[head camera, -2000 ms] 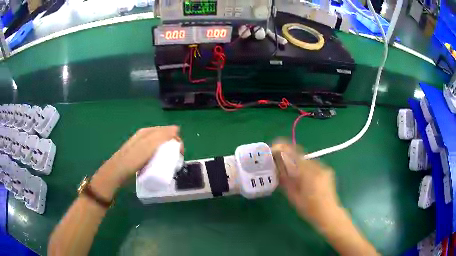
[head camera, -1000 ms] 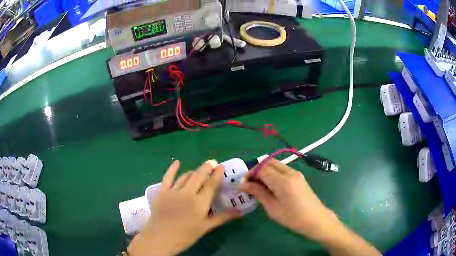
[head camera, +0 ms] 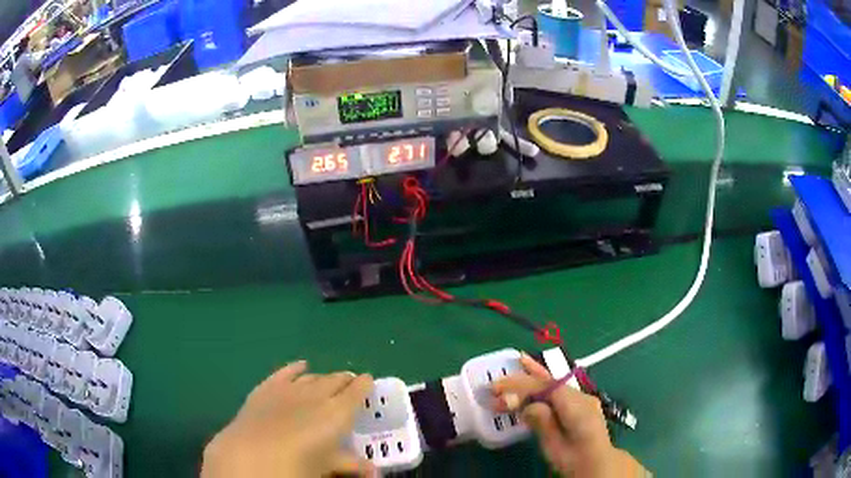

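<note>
A white power strip (head camera: 453,407) with a black tape band lies on the green bench and carries two white adapters, outlet faces up. My left hand (head camera: 289,422) grips the left side of the left adapter (head camera: 390,431), its fingertips hidden. My right hand (head camera: 567,425) pinches the pink-red USB test lead (head camera: 565,379) at the lower ports of the right adapter (head camera: 485,383); my fingers hide the plug end, so I cannot tell how far in it sits. A black plug with a metal tip (head camera: 620,413) hangs loose beside my right hand. The panel meter (head camera: 364,161) shows about 2.65 and 2.71.
A black stand (head camera: 485,219) behind holds the bench meter (head camera: 397,103) and a tape roll (head camera: 567,133). A thick white cord (head camera: 706,215) curves along the right. Adapter rows (head camera: 65,364) stand at left; more adapters (head camera: 795,308) sit by blue sheets (head camera: 830,224) at right.
My left hand has moved from the right adapter to the left one. My right hand remains at the right adapter with the lead. The meter readouts have gone from 0.00 to nonzero values.
</note>
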